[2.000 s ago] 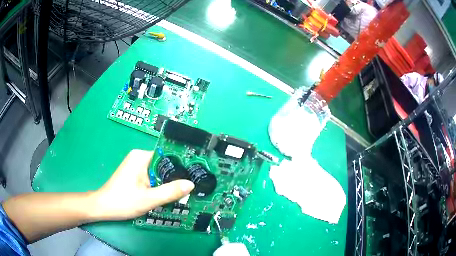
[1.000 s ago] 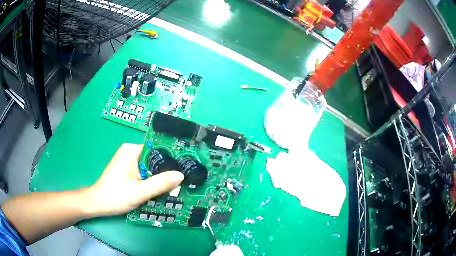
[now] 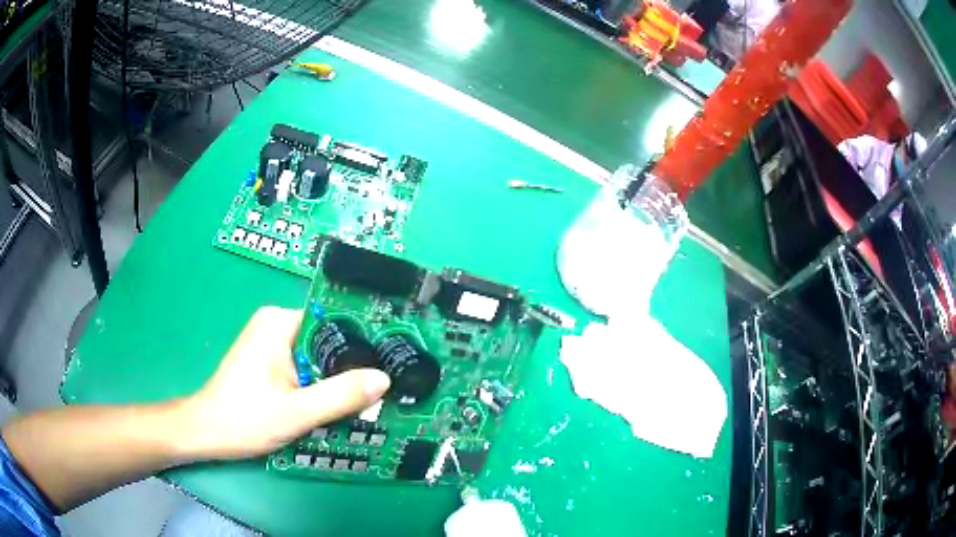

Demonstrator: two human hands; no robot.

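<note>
My left hand grips a green circuit board at its left side, thumb across the two fat black capacitors. The board is above the near part of the table. A white glue applicator, cut off by the bottom edge, points its narrow tip at the board's near right corner. White glue strands lie there on black parts. My right hand is not in view. A second green board lies flat beyond, with the held board overlapping its near edge.
A green table carries a white wiping sheet, a clear container with white contents, a pale stick and a yellow tool. A red post slants behind. A black fan stands left, a wire rack right.
The view has shifted slightly. My left hand keeps its grip on the board. The white applicator's tip is a little further right than one second ago, and the white strands at the corner look different.
</note>
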